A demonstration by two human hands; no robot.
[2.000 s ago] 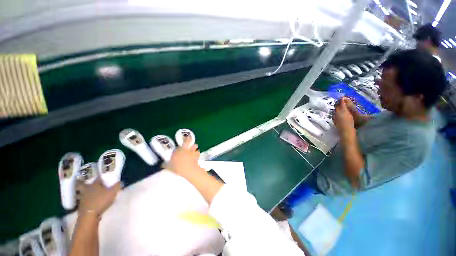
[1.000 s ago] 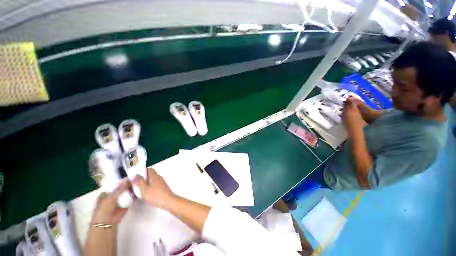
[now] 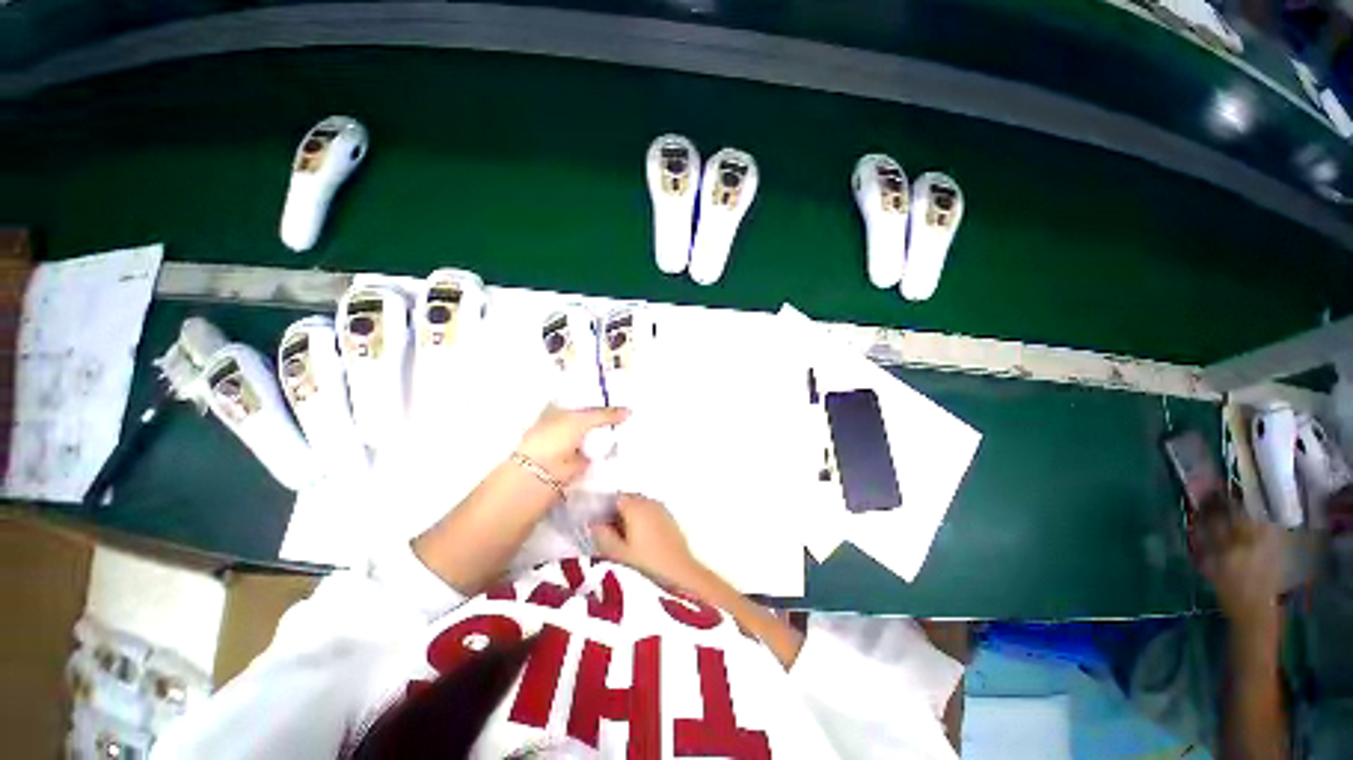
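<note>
Two white handheld devices (image 3: 568,345) stand side by side over the white work sheet (image 3: 712,490), their dark display windows facing up. My left hand (image 3: 561,443), with a bracelet at the wrist, is closed around their narrow lower ends. My right hand (image 3: 646,535) is curled just below, close to my body, beside a blurred whitish shape; whether it holds anything cannot be told. Several more white devices (image 3: 374,349) lie in a fanned row on the left of the sheet.
The green conveyor belt (image 3: 519,193) carries several spaced devices. A black phone (image 3: 864,450) lies on loose papers (image 3: 935,475) at right. A printed sheet (image 3: 74,371), crumpled cloth (image 3: 189,359) and carton (image 3: 37,624) are at left. Another person's arm (image 3: 1249,639) is at far right.
The view has turned down and left. The devices in my hands have come back over the sheet, and my right hand has moved off them towards my body. Further devices lie on the belt.
</note>
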